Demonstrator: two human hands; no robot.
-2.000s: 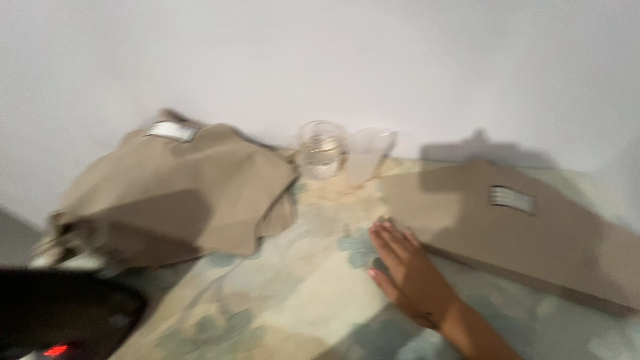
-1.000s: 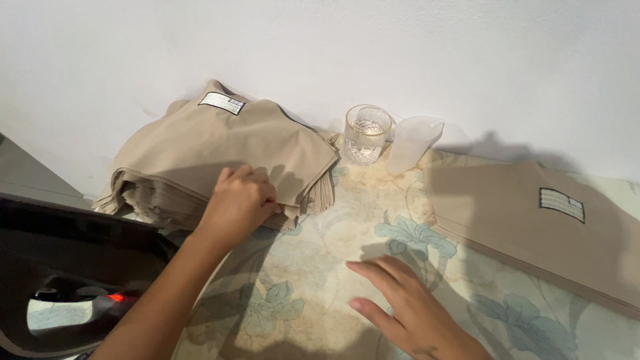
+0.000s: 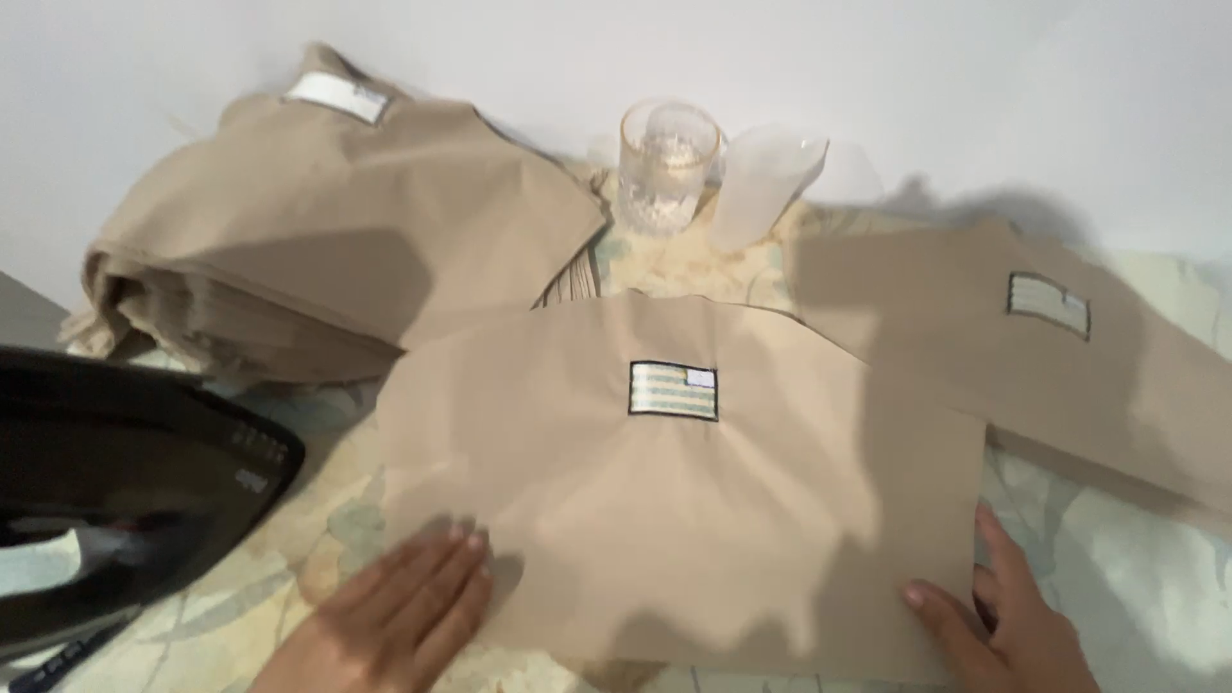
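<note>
A tan fabric piece (image 3: 597, 539) with a striped flag patch (image 3: 673, 391) lies in front of me on the floral cloth. My left hand (image 3: 395, 606) rests flat at its lower left edge, fingers together, gripping nothing. At its right edge is my right hand (image 3: 1006, 606), the thumb on top and the other fingers at or beyond the edge; whether they pinch the fabric is unclear. A rumpled stack of similar tan pieces (image 3: 337, 212) lies at the back left, and a neater tan pile (image 3: 924, 318) with its own patch is at the right.
A dark clothes iron (image 3: 125, 481) stands close at the left, beside my left hand. Against the wall are a clear glass (image 3: 666, 168) and a translucent plastic cup (image 3: 765, 183). The floral cloth (image 3: 241, 616) covers the work surface.
A tan piece now lies between the two piles, where the floral cloth showed before. My left hand has moved off the left stack to this piece's lower left edge.
</note>
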